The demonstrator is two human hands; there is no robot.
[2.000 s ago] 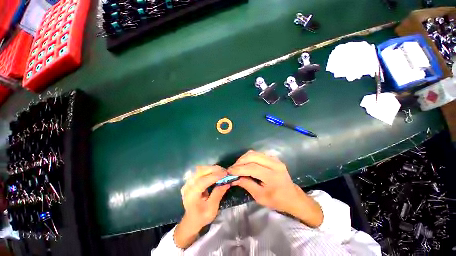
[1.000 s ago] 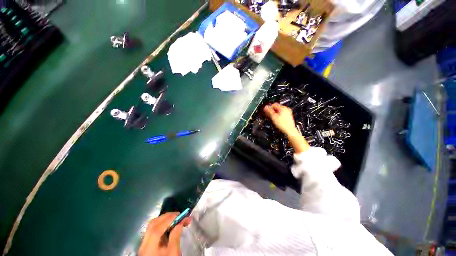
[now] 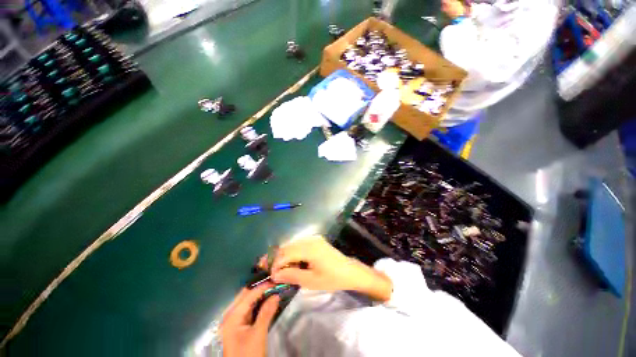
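Observation:
My left hand (image 3: 245, 319) is low in the view at the bench's front edge, with its fingers around a small teal part (image 3: 277, 289). Only a thin teal strip shows between the fingers. My right hand (image 3: 310, 265) is just above and touching the left, its fingers closed on a dark binder clip (image 3: 259, 282) with a thin silver wire handle, held against the part. The fingers hide most of the clip, and the picture is blurred there.
Clip bin (image 3: 446, 230) below the bench edge at right. Pen (image 3: 268, 208), yellow-orange ring (image 3: 185, 255) and several bulldog clips (image 3: 255, 168) lie ahead. Blue box (image 3: 342, 100), white wipes (image 3: 295, 118) and cardboard box (image 3: 446, 71) stand beyond. Far black tray (image 3: 66, 90) at upper left. A person's white sleeve (image 3: 498, 49) shows upper right.
My right hand has come back from the clip bin to my left hand, bringing a clip. The left hand still holds the teal part. The view has shifted, showing more of the far bench.

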